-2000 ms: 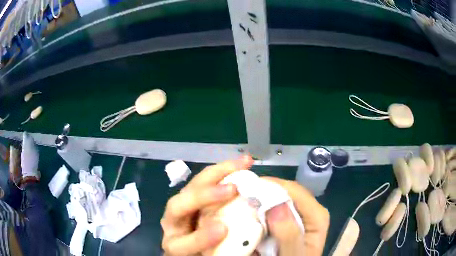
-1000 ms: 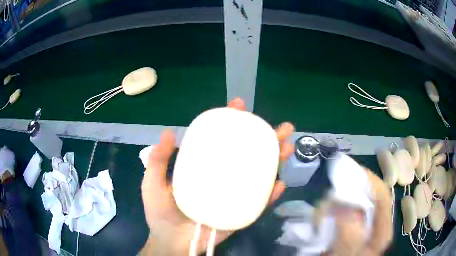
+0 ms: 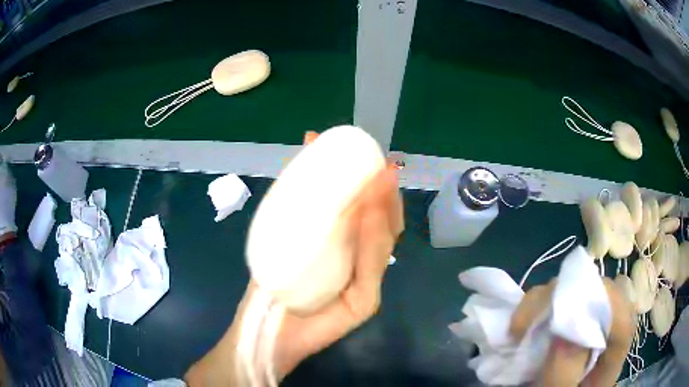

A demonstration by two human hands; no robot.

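My left hand (image 3: 366, 249) holds a cream corded bar (image 3: 313, 219) upright in front of me, tilted to the right, its side edge partly showing. Its white cord loop (image 3: 258, 340) hangs down over the wrist. My right hand (image 3: 578, 340) is at the lower right, closed on a bunched white wiping cloth (image 3: 506, 325), apart from the bar. A cord loop (image 3: 550, 255) sticks up behind the cloth; the bar under it is hidden.
A dispenser bottle (image 3: 462, 215) with open lid stands by the belt rail (image 3: 227, 159). Crumpled cloths (image 3: 136, 272) and a small wipe (image 3: 228, 195) lie left. Bars hang bundled (image 3: 646, 242) at right. A post (image 3: 381, 68) crosses the green belt (image 3: 483, 83), which carries spaced bars.
My left hand has turned the bar from its broad front toward its side. My right hand with the cloth has moved lower and right. The view has shifted, so the rail sits higher.
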